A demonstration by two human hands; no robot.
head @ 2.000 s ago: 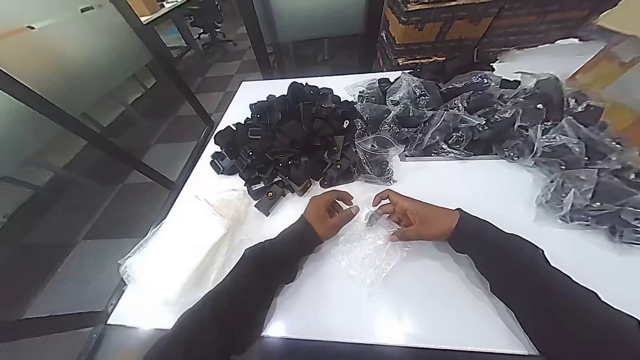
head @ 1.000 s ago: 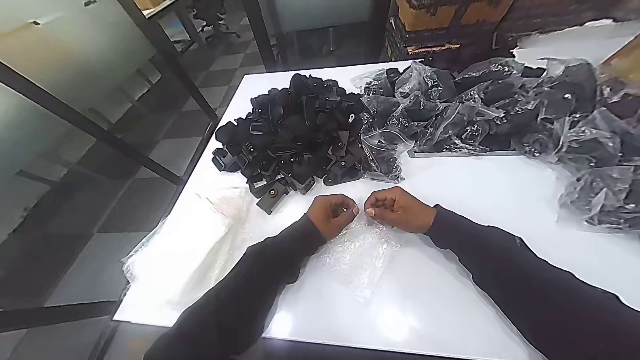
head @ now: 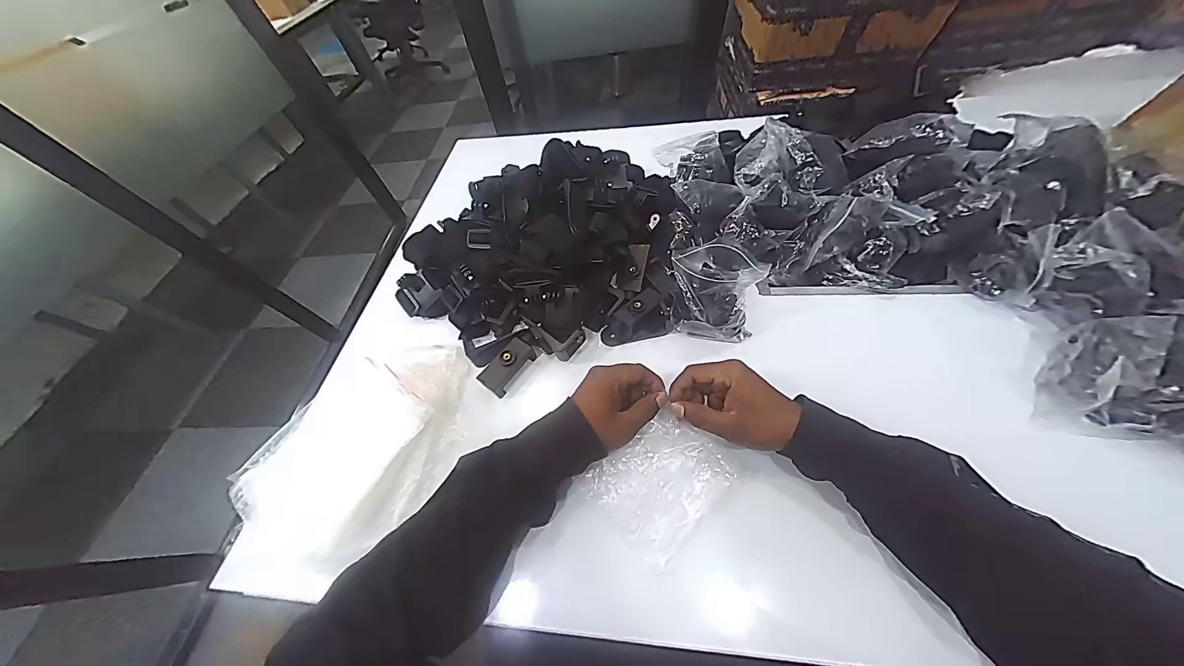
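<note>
A crumpled clear plastic bag (head: 661, 486) hangs from my fingertips over the white table (head: 925, 370). My left hand (head: 622, 405) pinches its top edge between thumb and fingers. Close beside it, my right hand (head: 735, 405) pinches the same edge, the fingertips of both hands nearly touching. Beyond my hands lies a heap of black plastic mounts with straps (head: 546, 250). One black mount with a brass-coloured screw hole (head: 507, 363) lies at the heap's near edge. Whether the bag's mouth is parted cannot be told.
Clear zip bags holding black items (head: 888, 213) are piled along the back right. A stack of flat clear plastic bags (head: 370, 462) lies at the left. Cardboard boxes (head: 814, 37) stand behind the table, and a glass partition (head: 139, 120) runs along the left.
My hands were apart two seconds ago, with the right one further right; they have come together at the top of the bag. The heap has not changed.
</note>
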